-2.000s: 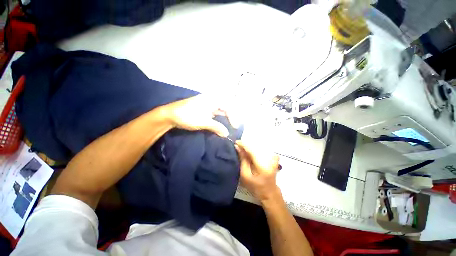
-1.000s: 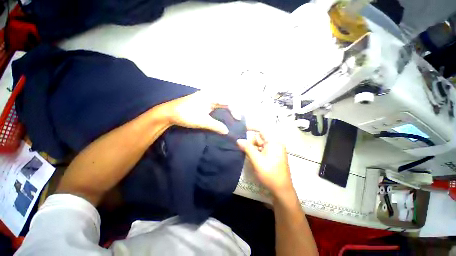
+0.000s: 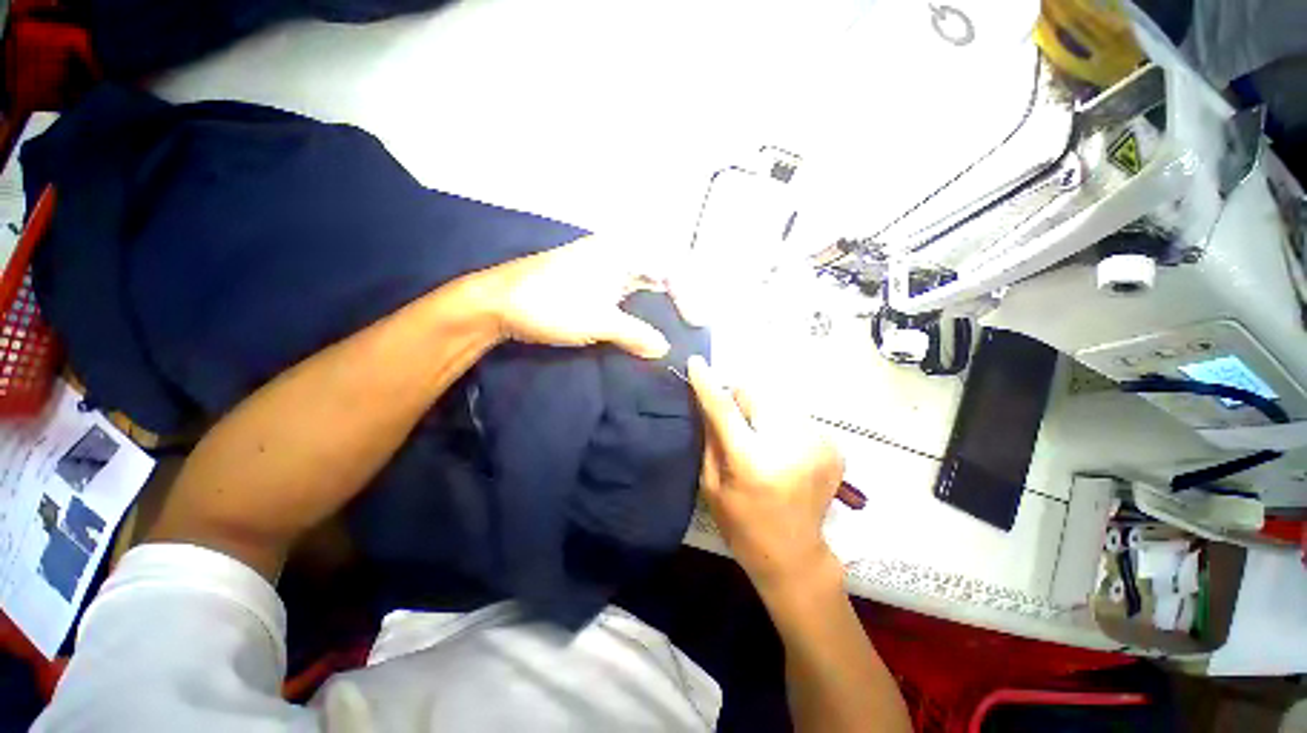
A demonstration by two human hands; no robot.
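The navy garment (image 3: 301, 244) spreads from the left side over the table's front edge and partly over the wearer's lap. My left hand (image 3: 581, 304) lies on its edge, with fingers and thumb around a small part of the cloth. My right hand (image 3: 760, 465) pinches the garment's right edge between thumb and finger. A small dark reddish tool end sticks out beside my right palm; what it is cannot be told. Glare washes out the fingertips. The presser foot and needle area (image 3: 849, 267) is to the right of the cloth, apart from it.
The sewing machine head (image 3: 1061, 258) stands right, with a yellow thread cone (image 3: 1092, 40) behind. A black smartphone (image 3: 999, 430), black scissor handles (image 3: 946, 344) and an accessory box (image 3: 1164, 587) lie right. A red basket (image 3: 26, 337) and instruction sheet (image 3: 69, 523) are left.
The view has shifted slightly, so the machine sits farther right. My right hand has turned with its back upward and its fingers closer to the cloth edge; the reddish tool end shows more.
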